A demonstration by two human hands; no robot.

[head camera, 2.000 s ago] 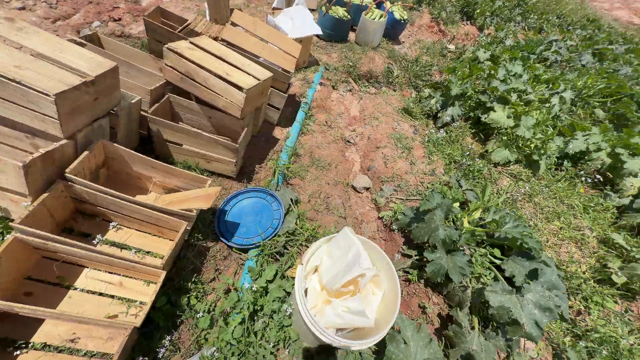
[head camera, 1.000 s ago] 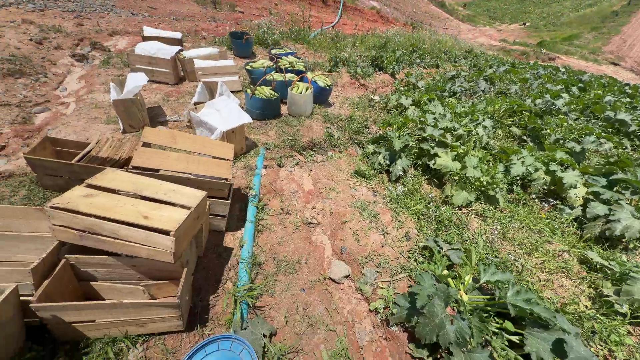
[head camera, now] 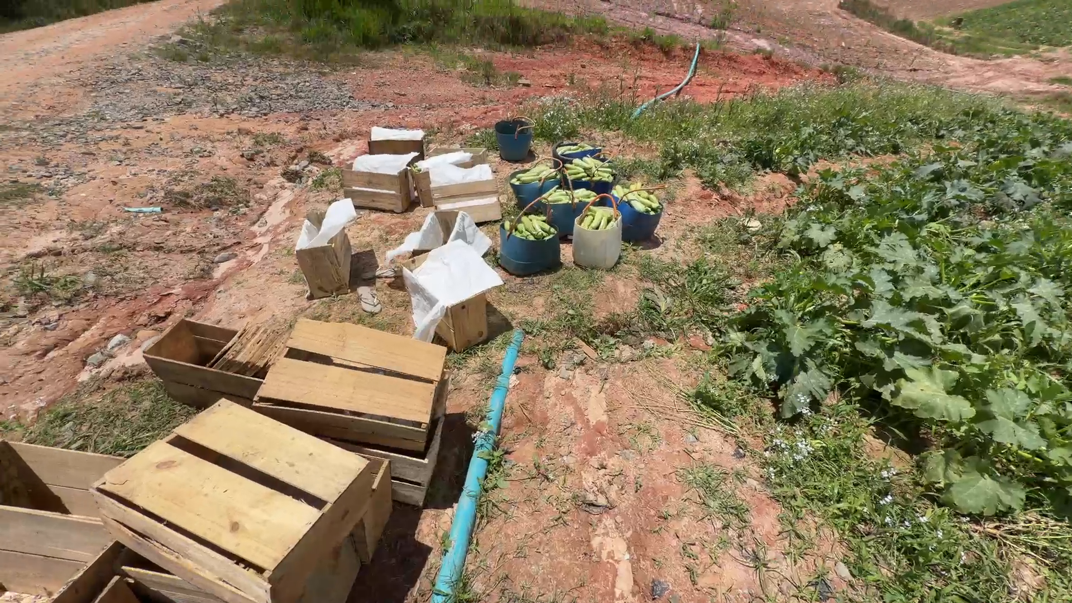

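Neither of my hands is in the head view. Wooden slatted crates (head camera: 230, 498) are stacked and tipped at the lower left. Beyond them, smaller wooden crates stand lined with white sheets (head camera: 452, 275). Near the centre, blue buckets (head camera: 529, 254) and a whitish bucket (head camera: 597, 244) with a curved handle hold pale green, long vegetables that look like squash. Another blue bucket (head camera: 513, 141) stands behind them; its contents are hidden.
A turquoise pipe (head camera: 479, 469) lies along the reddish soil beside the crates. Leafy squash-like plants (head camera: 930, 368) fill the right side. A hose (head camera: 674, 88) runs through grass at the back. A dirt track (head camera: 109, 42) crosses the upper left.
The view has swung up and forward along the pipe. The white bucket with pale sheets and the round blue lid, seen in the oldest frame, are out of view.
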